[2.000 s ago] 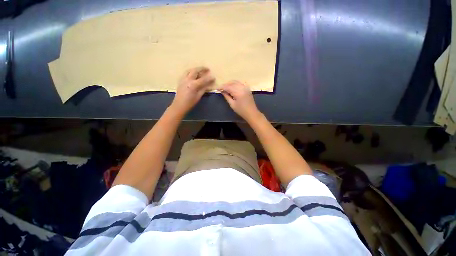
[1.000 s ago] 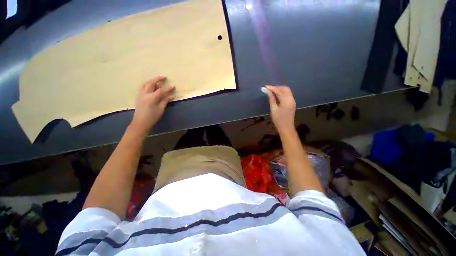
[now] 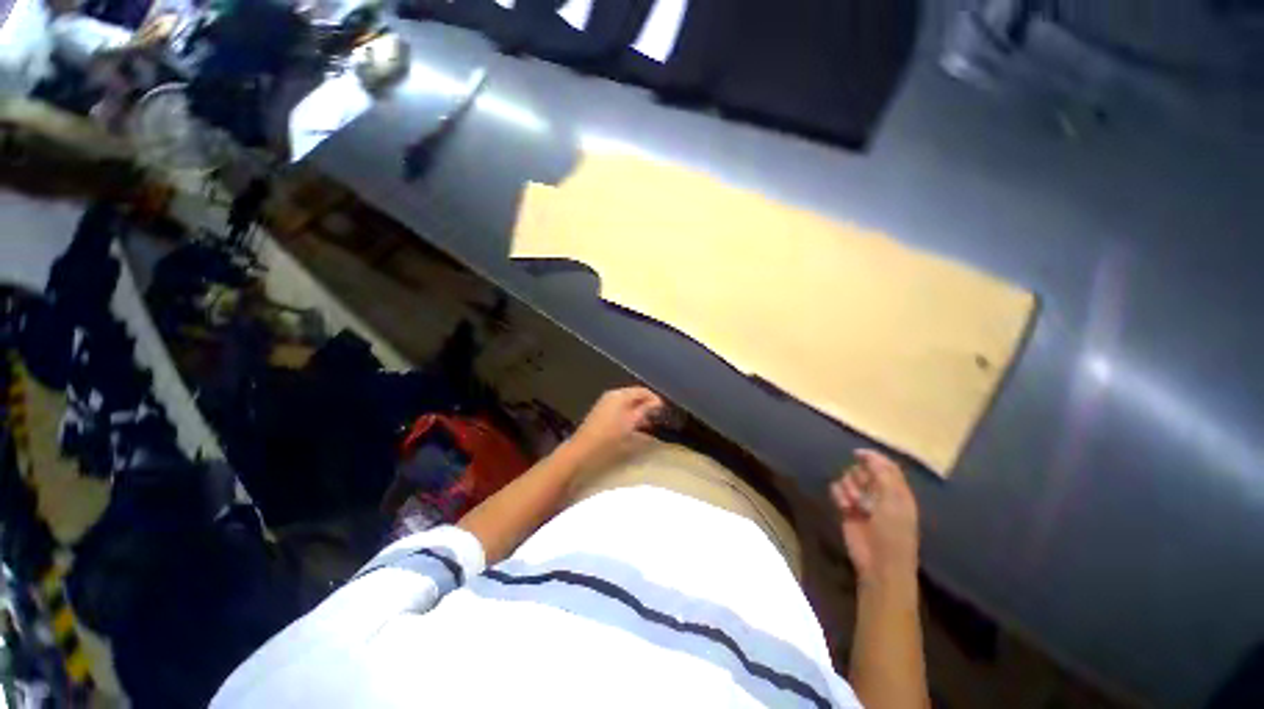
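A tan card pattern [image 3: 790, 291] lies flat on the grey table. A thin dark edge of cloth [image 3: 818, 413] shows from under it along the near side. My left hand [image 3: 620, 416] is off the card, by the table's near edge, with fingers curled; I cannot tell if it holds anything. My right hand [image 3: 876, 501] is at the near edge of the table, close to the card's right corner, fingers bent; a small pale bit seems to show at the fingertips, likely the chalk. Shears [image 3: 446, 128] lie on the table left of the card.
The grey table [image 3: 1109, 513] runs diagonally. Black cut bundles [image 3: 762, 63] with white slips lie along its far side. A white sheet [image 3: 330, 114] is at the left end. Dark cloth heaps [image 3: 167, 554] and a red bag [image 3: 464, 464] are below the table on the left.
The view has swung left, bringing the shears, bundles and table's left end into view. My left hand has lifted off the card and come back to the table edge.
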